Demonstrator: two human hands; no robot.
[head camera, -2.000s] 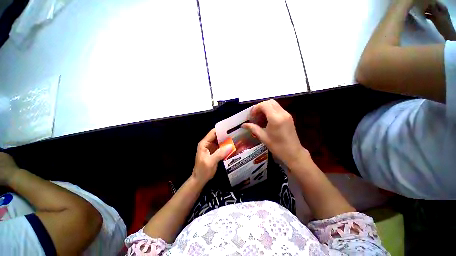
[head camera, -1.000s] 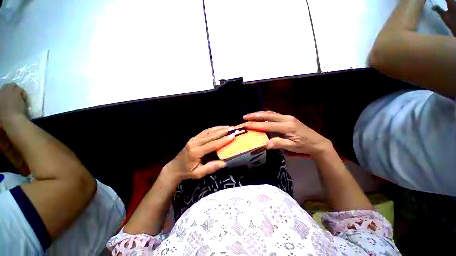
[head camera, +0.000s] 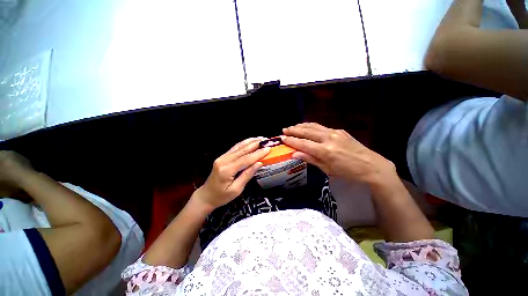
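A small printed carton (head camera: 283, 175) is held over my lap, its orange top (head camera: 279, 154) facing up and its white printed side towards me. A narrow black clip (head camera: 270, 141) shows at the carton's far top edge, between the fingertips of both hands. My left hand (head camera: 236, 173) grips the carton's left side, fingers on the top. My right hand (head camera: 330, 151) lies over the right side, fingertips at the black clip and the orange top. The carton's far side and bottom are hidden.
The white table (head camera: 173, 52) with dark seams lies beyond my hands, its dark edge above the lap. A flat clear plastic stack (head camera: 26, 95) lies at its left. A person's arm (head camera: 75, 231) is at lower left; another person's arm (head camera: 480, 58) and leg are at right.
The carton went from an upright pale flap with a slot to an orange top facing up. Since the last frame it has tilted, showing more of its printed side. The left neighbour's hand left the plastic stack.
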